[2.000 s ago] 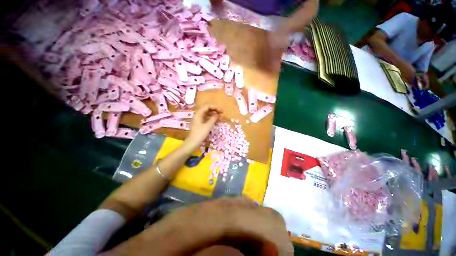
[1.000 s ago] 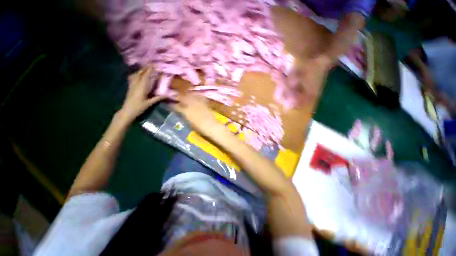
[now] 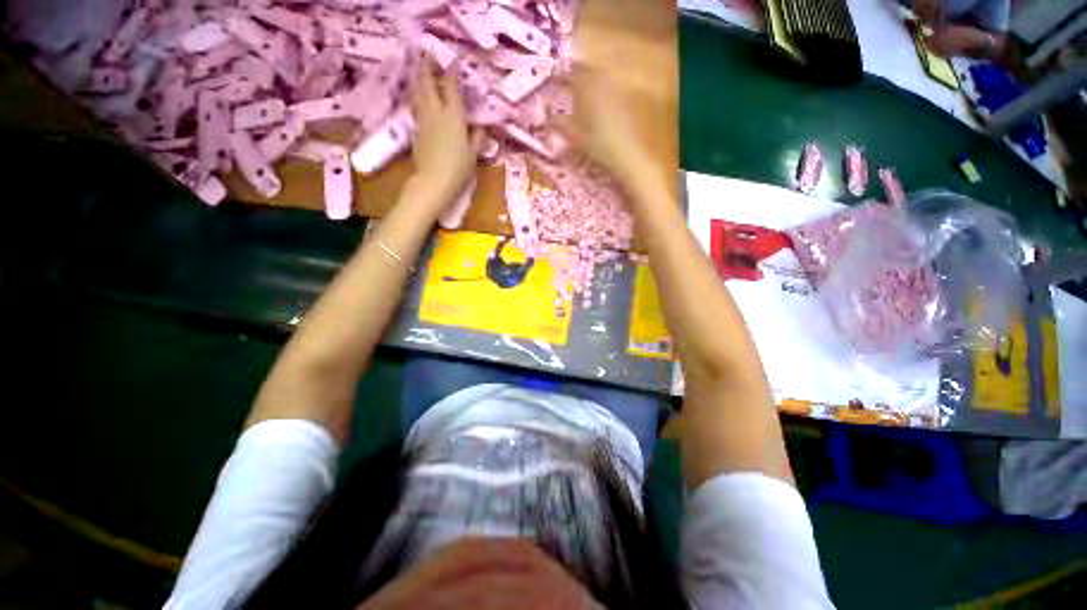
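A large heap of pale pink plastic housings (image 3: 286, 72) lies on the brown board (image 3: 626, 48). My left hand (image 3: 441, 131) is at the heap's near edge, among the housings, with its fingers pointing away from me. Whether it grips one is unclear. My right hand (image 3: 606, 119) is blurred, over the board at the heap's right side; what it holds cannot be told. A scatter of tiny pink bits (image 3: 578, 215) lies between my forearms, partly on the grey and yellow printed sheet (image 3: 477, 298).
A clear plastic bag of pink parts (image 3: 894, 286) lies at right on a white printed sheet (image 3: 763, 322). Several pink housings (image 3: 856, 170) sit on the green surface (image 3: 739, 95). A black and gold ribbed stack (image 3: 813, 33) and another person's hands (image 3: 954, 36) are beyond, near blue parts (image 3: 1007, 101).
The camera view has shifted. My left hand has moved from the heap's left corner into its near edge. My right hand has moved away from it to the right. The other person's arm over the board is gone.
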